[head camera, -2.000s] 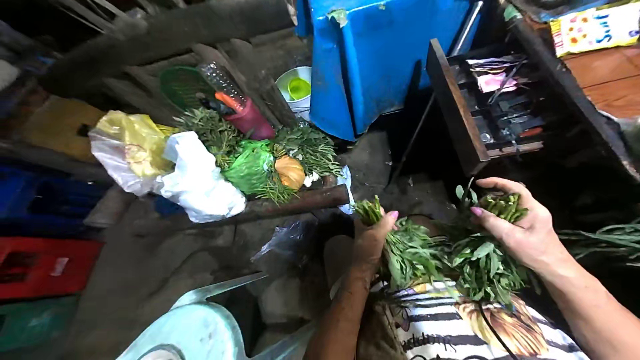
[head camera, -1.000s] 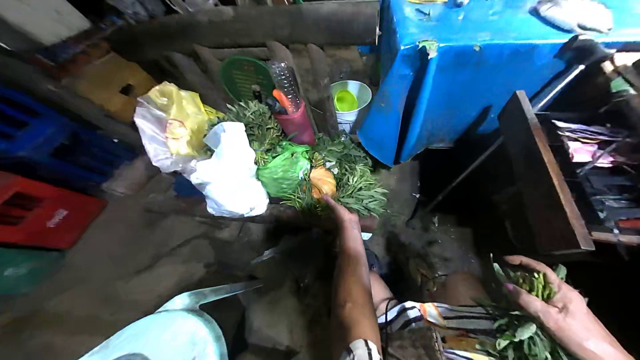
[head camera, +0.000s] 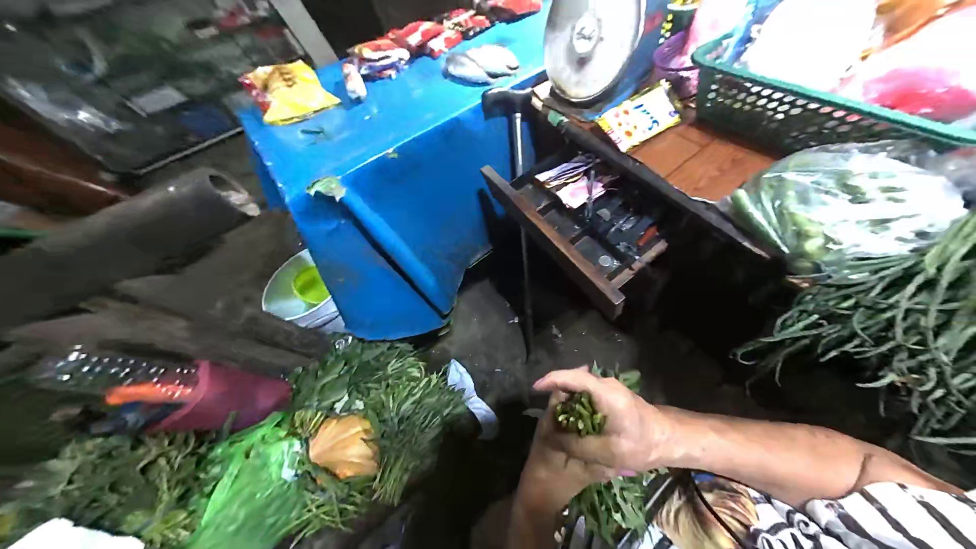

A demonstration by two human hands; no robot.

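Note:
A bunch of leafy greens (head camera: 581,414) is gripped at its cut stems, above my lap. My right hand (head camera: 618,427) wraps around the stems, with its thumb and fingers at their top. Against it, lower and to the left, my left hand (head camera: 553,457) is closed around the same bunch, its fingers partly hidden by the right. The leaves hang below both hands over a striped garment. To the left lie more leafy greens (head camera: 412,412), beside a piece of orange squash (head camera: 345,447) and a green plastic bag (head camera: 248,488).
A wooden drawer (head camera: 553,244) stands pulled out ahead, beside a blue-covered table (head camera: 396,160). A white bucket (head camera: 282,293) is left of it. At the right are long green beans (head camera: 862,328), a bagged vegetable (head camera: 854,206) and a green basket (head camera: 801,114). A scale (head camera: 591,46) stands at the back.
My left hand has left the pile by the squash and come to the bunch beside my right hand. The view has swung to the right.

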